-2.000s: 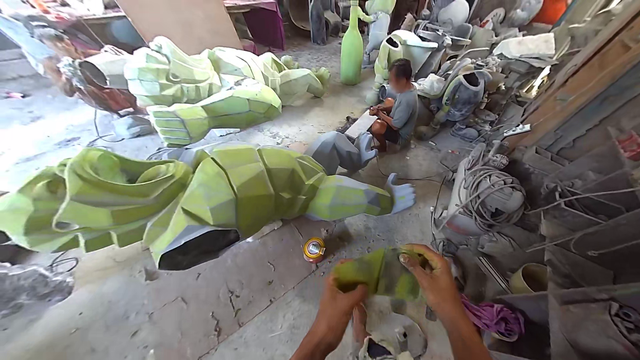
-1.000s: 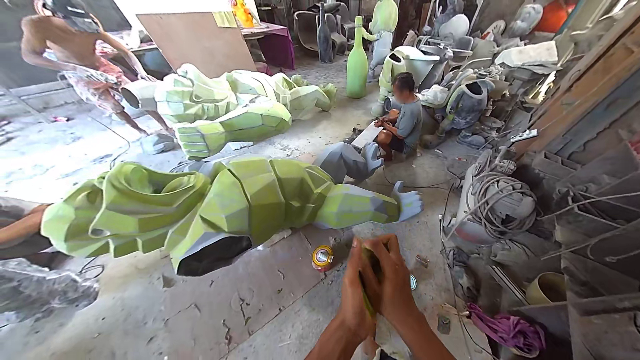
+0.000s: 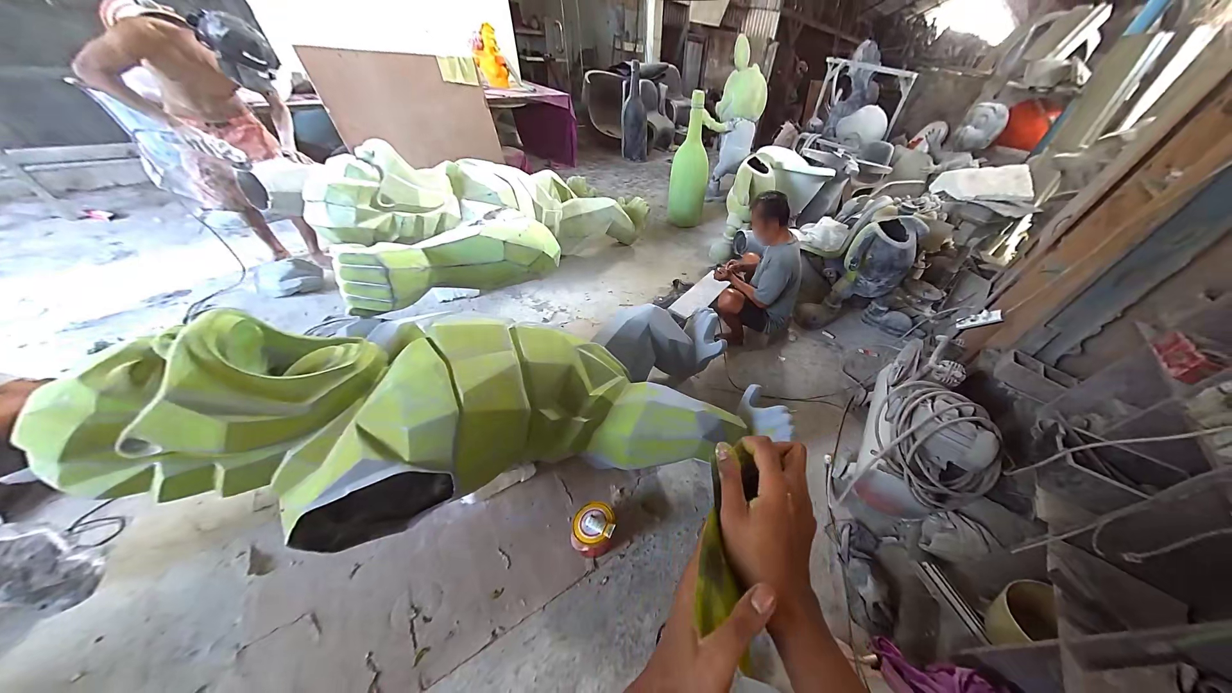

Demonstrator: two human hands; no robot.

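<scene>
Both of my hands are on a thin, dark-streaked yellow-green piece (image 3: 714, 577), which may be a sheet or leaf; its material is not clear. My right hand (image 3: 770, 520) grips its upper end, fingers curled over it. Below, my left hand (image 3: 707, 626) holds the lower part, thumb on top. Beyond them lies a large faceted green figure (image 3: 481, 395) on its side, its grey-blue hand (image 3: 767, 416) just past my fingers. A dark opening (image 3: 371, 510) shows in its underside. On the floor left of my hands stands a small round tin (image 3: 592, 527) with a yellow rim.
A second green figure (image 3: 443, 260) lies behind. A person (image 3: 765, 274) sits on the floor; another (image 3: 207, 115) stands at upper left. Coiled cable (image 3: 938, 443), a purple cloth (image 3: 929, 669) and piled scrap line the right. A green bottle-shaped sculpture (image 3: 686, 173) stands at the back.
Two seconds ago my hands held the green piece spread wide between them; they have come together, and it is now upright and narrow. The standing person at upper left has straightened from a bent pose.
</scene>
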